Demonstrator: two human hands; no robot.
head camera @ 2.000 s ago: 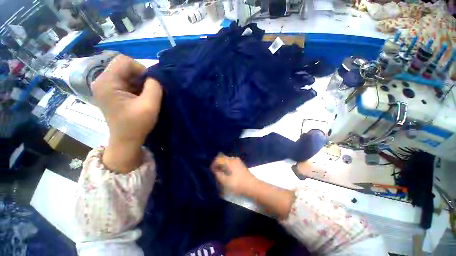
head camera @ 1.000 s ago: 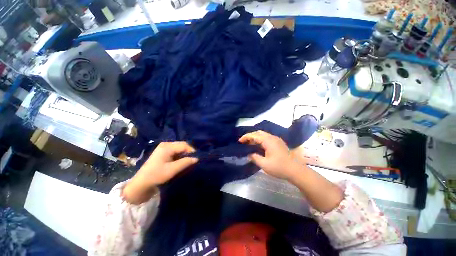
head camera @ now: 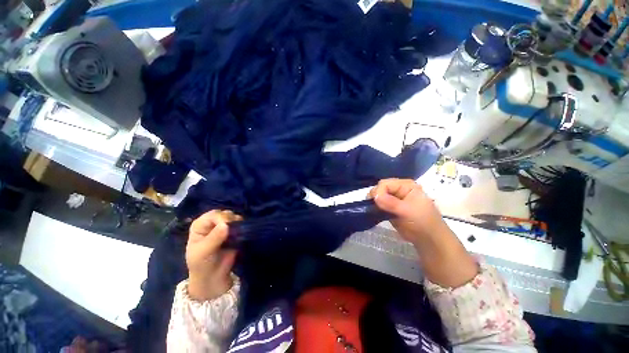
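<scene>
A large heap of thin navy cloth (head camera: 276, 96) lies on the white table and hangs down over its front edge toward my lap. My left hand (head camera: 212, 241) pinches one end of a navy cloth edge. My right hand (head camera: 407, 205) pinches the other end, and the edge is stretched nearly level between them. A flat navy strip (head camera: 352, 167) lies behind my right hand and reaches toward the machine. A white tag (head camera: 367, 5) shows at the top of the heap.
The white and blue sewing machine (head camera: 545, 110) stands at the right, with black fringed cords (head camera: 562, 207), orange-red snips (head camera: 510, 223) and yellow-green scissors (head camera: 616, 269) near it. A grey machine part with a round vent (head camera: 88, 67) is at the left. A tape ruler (head camera: 441, 265) runs along the front edge.
My hands have moved apart and the cloth edge between them is now pulled taut. Earlier, my left hand held the cloth raised at the upper left. The view has shifted down.
</scene>
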